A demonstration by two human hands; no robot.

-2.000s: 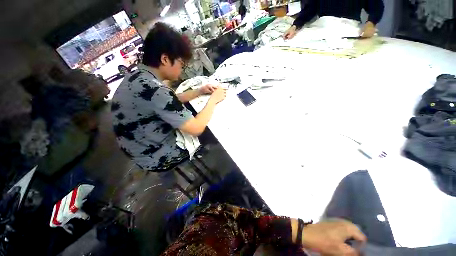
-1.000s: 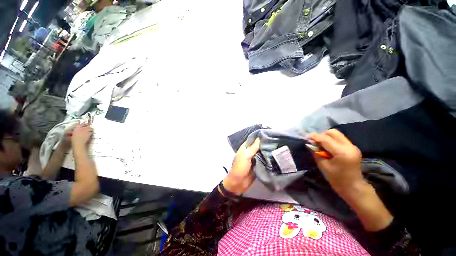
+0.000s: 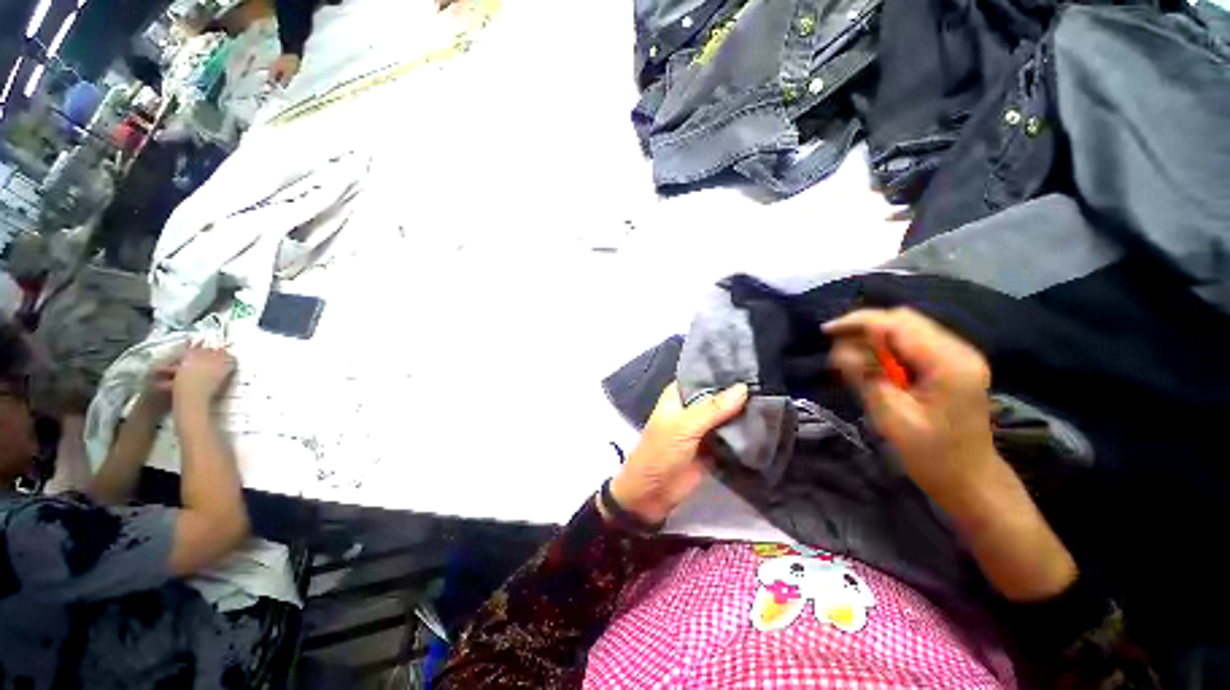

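A grey and black denim garment (image 3: pixel 863 472) lies partly over the table edge and my lap, bunched in front of me. My left hand (image 3: pixel 675 452) pinches a folded grey edge of it between thumb and fingers. My right hand (image 3: pixel 917 384) is blurred above the black part, closed around small thread snips (image 3: pixel 890 364) with an orange-red handle. The snips' blades cannot be made out. Whether the right fingertips touch the cloth is unclear.
Dark denim garments (image 3: pixel 755 101) with metal buttons are heaped beyond and to the right. A dark phone (image 3: pixel 291 313) and pale garments (image 3: pixel 229 256) lie on the white table (image 3: pixel 459 337) at left. A seated person (image 3: pixel 122 539) handles pale cloth there.
Since one second ago, the garment's edge has been turned over and the white label no longer shows. My right hand has shifted slightly up and right. Two seconds ago the view pointed further left.
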